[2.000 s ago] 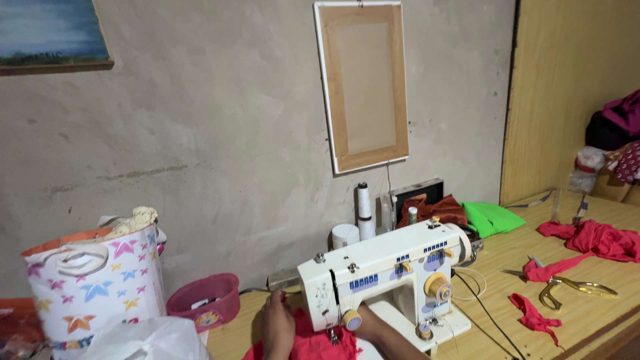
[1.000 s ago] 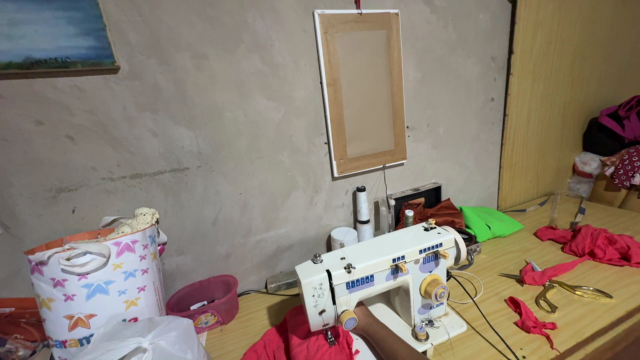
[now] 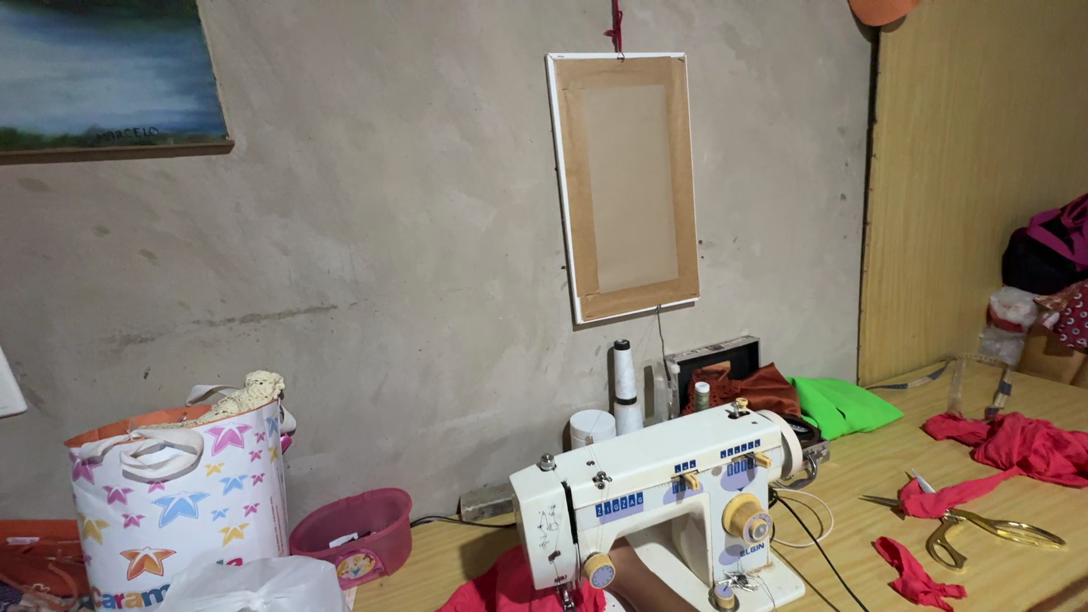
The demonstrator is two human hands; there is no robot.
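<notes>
A white Elgin sewing machine [image 3: 654,501] stands at the lower middle of the head view. Red fabric [image 3: 501,586] lies at its needle end, under the presser foot [image 3: 565,597]. A bare forearm passes through the opening under the machine's arm; the hand at its end is hidden by the machine and the lower edge, and whatever it holds cannot be seen. The other hand is out of view. Gold-handled scissors [image 3: 952,540] lie on the wooden table [image 3: 833,544] to the right, with a strip of red cloth [image 3: 922,497] over their blades.
Left of the machine are a pink plastic tub [image 3: 399,531], a star-print bag [image 3: 178,510] and a white plastic bag [image 3: 255,586]. Thread cones [image 3: 626,391], green cloth [image 3: 841,408] and an open case [image 3: 731,357] stand behind it. More red fabric [image 3: 1020,446] and a cable [image 3: 820,552] lie right.
Two seconds ago a hand was at the fabric left of the needle; it is out of sight now. The other forearm remains under the machine's arm. The view has tilted up.
</notes>
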